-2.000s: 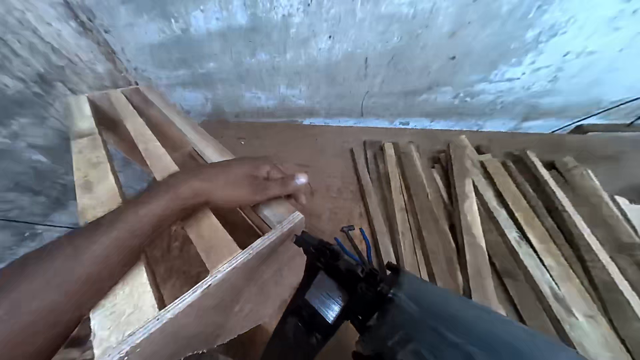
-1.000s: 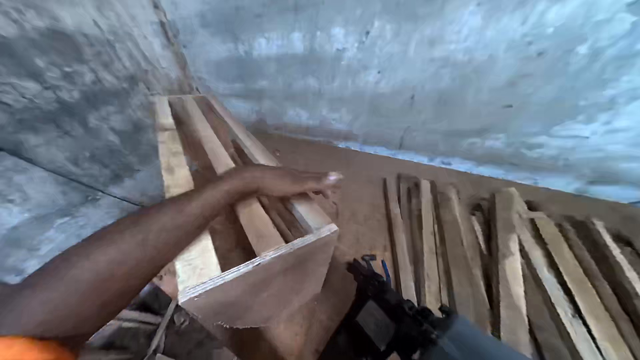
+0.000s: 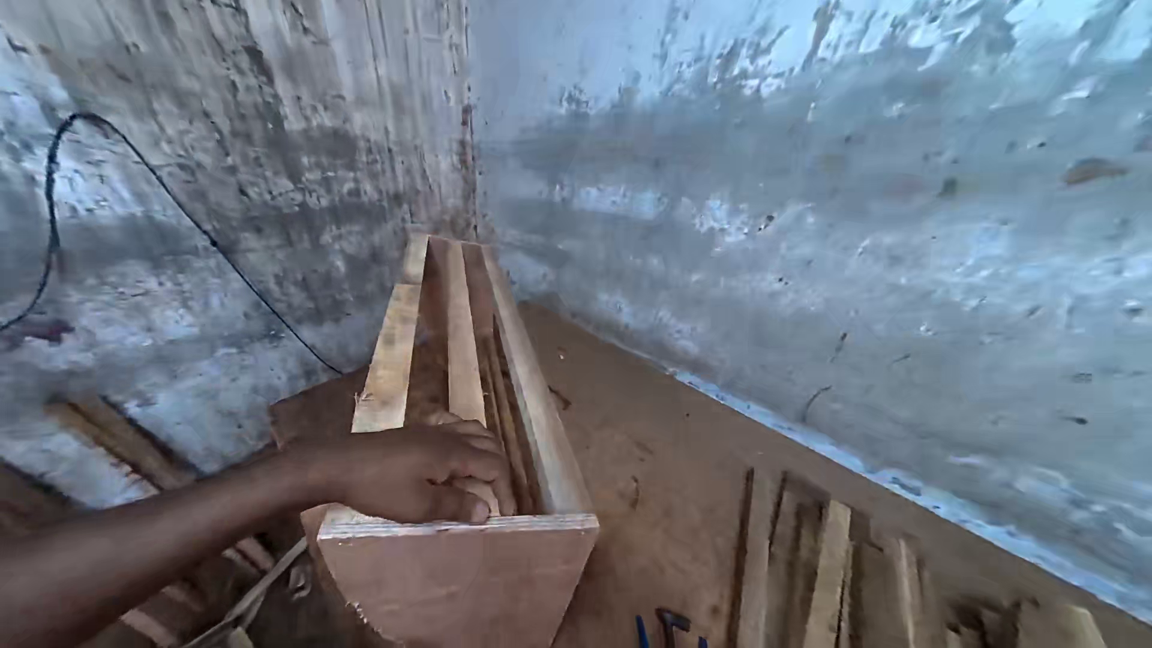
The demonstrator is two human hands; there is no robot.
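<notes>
A long wooden frame of slats (image 3: 466, 351) with a plywood end panel (image 3: 459, 576) stands in the corner, its panel toward me. My left hand (image 3: 432, 472) is closed around the near end of the middle slat, thumb close to the panel's top edge. The forearm comes in from the lower left. My right hand is out of view. At the bottom edge, right of the panel, lie a blue-handled tool (image 3: 642, 632) and a small hammer-shaped tool (image 3: 670, 623), both partly cut off.
Several wooden strips (image 3: 828, 567) lie on the brown floor (image 3: 621, 432) at the lower right. More wood pieces (image 3: 117, 441) lean at the left wall, where a dark cable (image 3: 211, 241) hangs. Bare plastered walls (image 3: 810, 225) meet behind the frame.
My left hand has moved from the frame's right rail to the middle slat and closed on it. The black tool seen before at the bottom has left the view. The view has swung left.
</notes>
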